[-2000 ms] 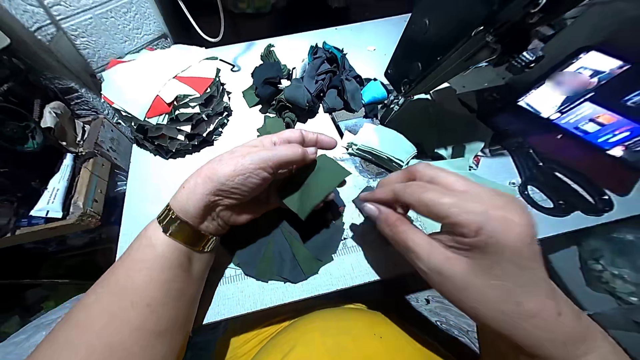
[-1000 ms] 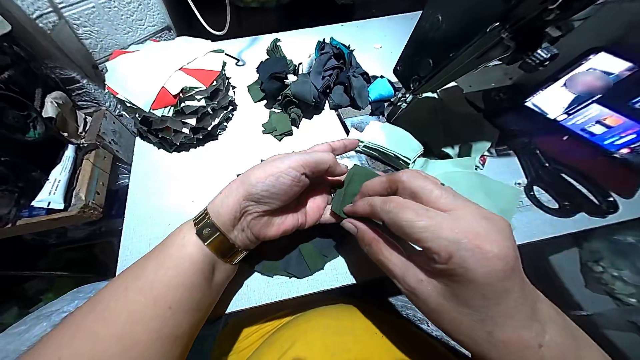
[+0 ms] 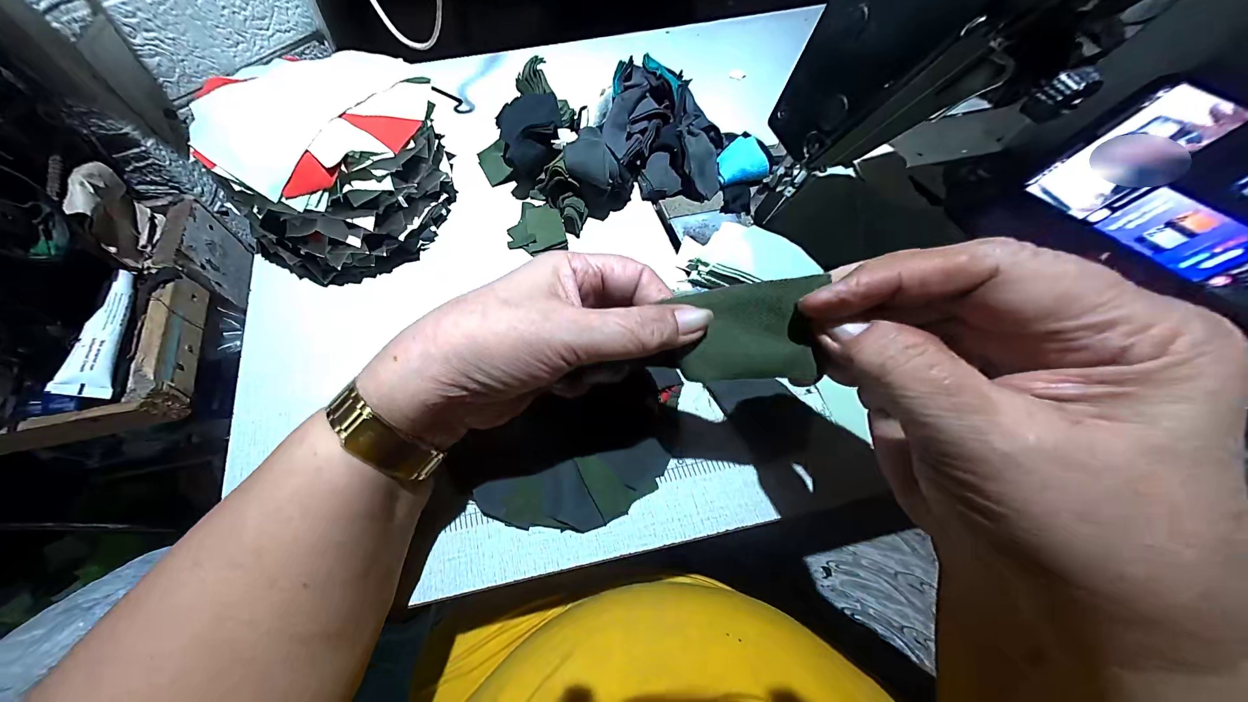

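Observation:
Between my two hands a small piece of dark green fabric [image 3: 751,331] is stretched out above the table. My left hand [image 3: 546,341], with a gold watch at the wrist, pinches its left end under the thumb. Thumb and forefinger of my right hand [image 3: 1033,390] grip the right end. Below them, partly hidden by my left hand and in shadow, lies a round layered piece of dark grey and green fabric [image 3: 585,478]. Pale green cut fabric pieces [image 3: 751,253] sit in a stack just behind the held piece.
A tall round stack of layered fabric with a red and white top [image 3: 322,146] stands at the back left. Dark fabric scraps [image 3: 653,136] are heaped at the back. A sewing machine [image 3: 877,78] and a lit screen [image 3: 1150,175] are at the right; a wooden box [image 3: 166,341] is at the left.
The green fabric, earlier lying across my left fingers and then bunched between both hands, is now spread between them. My right hand has moved from beside the fabric to grip its right end.

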